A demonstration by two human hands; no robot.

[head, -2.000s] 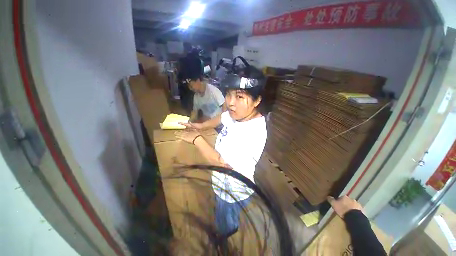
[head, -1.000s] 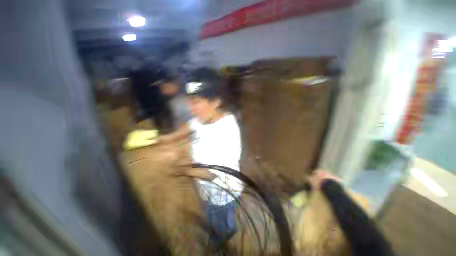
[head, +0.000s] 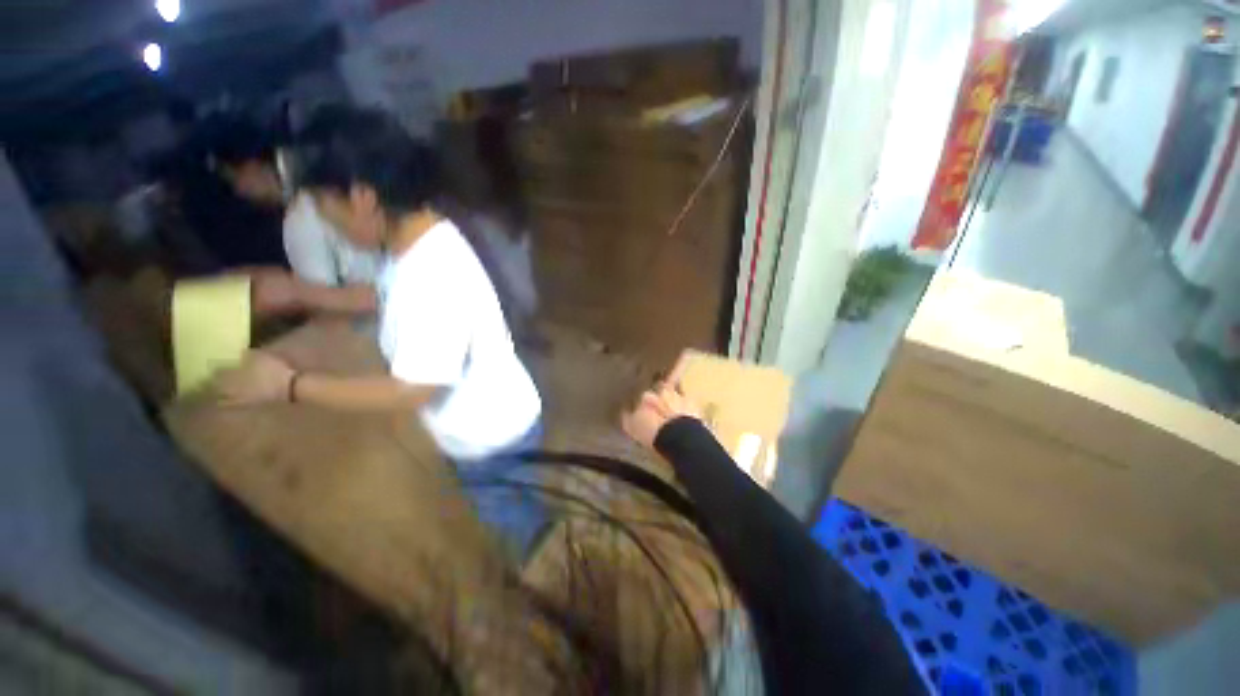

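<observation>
My right hand [head: 660, 412], in a black sleeve, is at the top edge of a tall brown shipping carton [head: 738, 401] beside the door frame. Its fingers are curled over the near left corner of the carton top; the hand is slightly blurred. A small white label shows on that carton. My left hand is not in view. Dark curved strands cross the lower middle and hide part of the brown surfaces below.
A person in a white T-shirt [head: 456, 333] holds a yellow sheet [head: 211, 333] over a carton at left, beside another person. Flattened cartons [head: 632, 204] stand behind. At right, large cartons [head: 1034, 476] stand on a blue pallet [head: 952, 605]. The door frame [head: 796, 177] rises mid-right.
The view has swung right, bringing the pallet, its cartons and the corridor into view. The person in white has turned towards the yellow sheet, now raised. My right hand stays at the carton by the doorway.
</observation>
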